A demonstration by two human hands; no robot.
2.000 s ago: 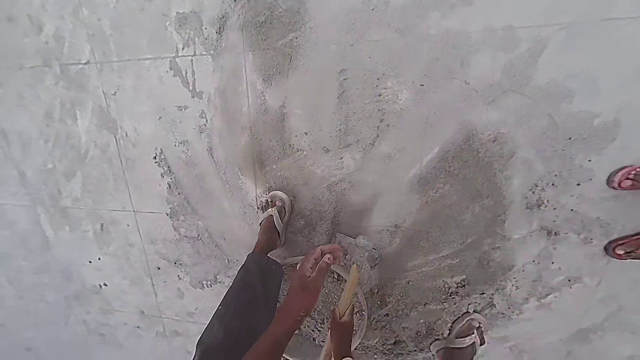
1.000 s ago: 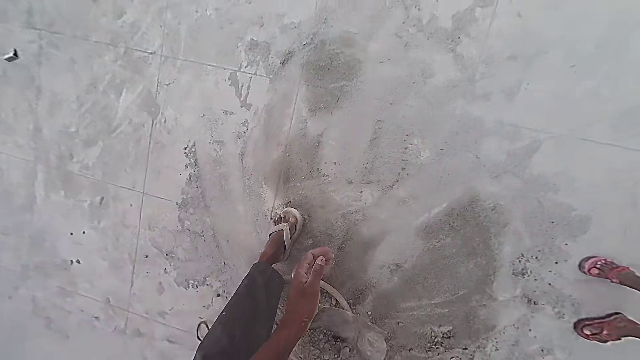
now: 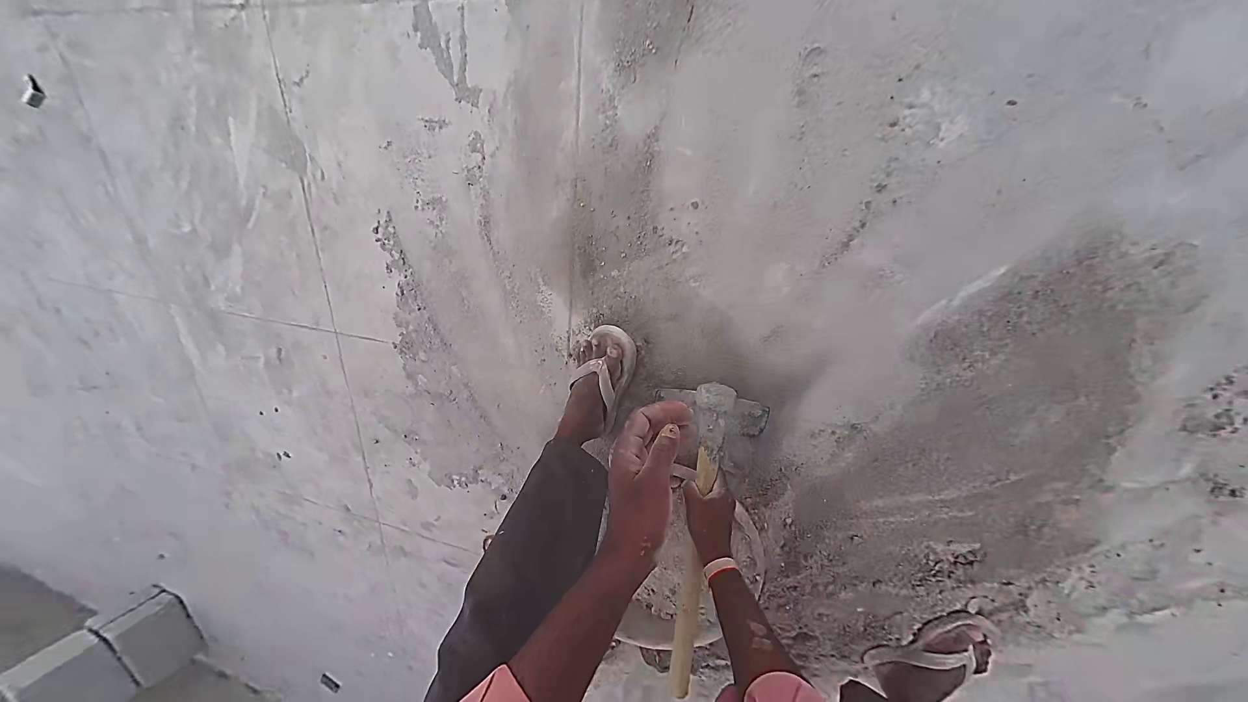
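Observation:
My right hand [image 3: 710,507] grips the pale wooden handle of a hammer [image 3: 686,624], close below its dusty grey metal head [image 3: 717,411]. The handle runs down between my forearms. My left hand [image 3: 648,463] is just left of the head, fingers curled and thumb raised; whether anything is inside it cannot be told. A grey piece shows behind the head, its outline unclear. Beneath my hands is a round, pale-rimmed container [image 3: 756,551], partly covered by my arms, its contents unclear.
My left foot, in a pale flip-flop [image 3: 624,375], stands above-left of the container, my right sandalled foot [image 3: 936,655] at lower right. Grey grit [image 3: 1053,390] and rubble cover part of the scored concrete floor [image 3: 244,390]. Concrete blocks [image 3: 146,639] lie at lower left.
The hammer head, low and blurred one second ago, is now up beside my left hand. The other person's sandalled feet at the right have gone out of view as the view shifted.

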